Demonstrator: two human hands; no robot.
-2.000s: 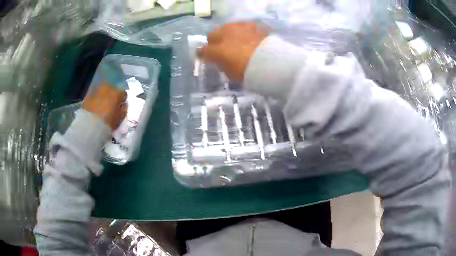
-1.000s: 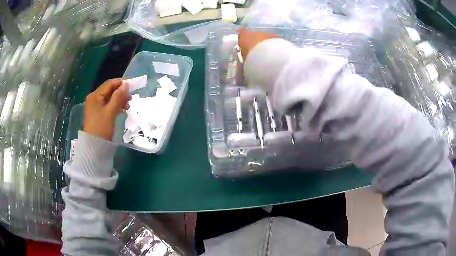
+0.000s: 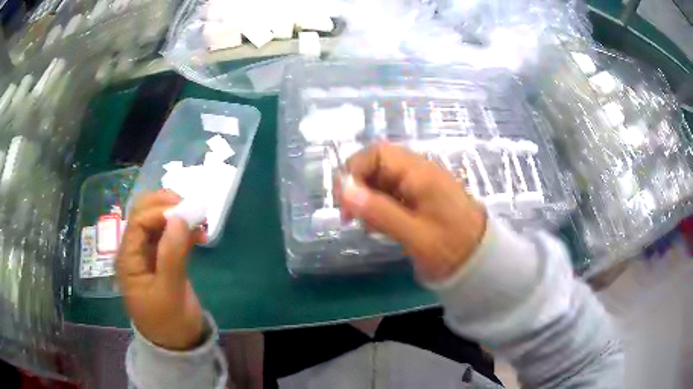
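Note:
My left hand (image 3: 163, 270) pinches a small white slip (image 3: 186, 212) between thumb and fingertips, above the near end of the parts box (image 3: 242, 144) of white slips. My right hand (image 3: 418, 205) is over the near part of the clear blister tray (image 3: 323, 260) and pinches a thin, blurred insert (image 3: 340, 163), its silvery end pointing up and away. My fingers hide most of the insert. More slim white inserts (image 3: 511, 173) lie in rows in the tray.
A second clear box (image 3: 95, 290) with a red-and-white label is at the left. A clear bag with cream pieces (image 3: 259, 34) and crumpled clear plastic (image 3: 456, 26) lie at the back. Glossy trays with white blocks stand at the right (image 3: 619, 133) and left (image 3: 23, 144).
My right hand has come from the tray's back left toward me, now with the insert. My left hand has drawn nearer with the slip. The camera view has shifted.

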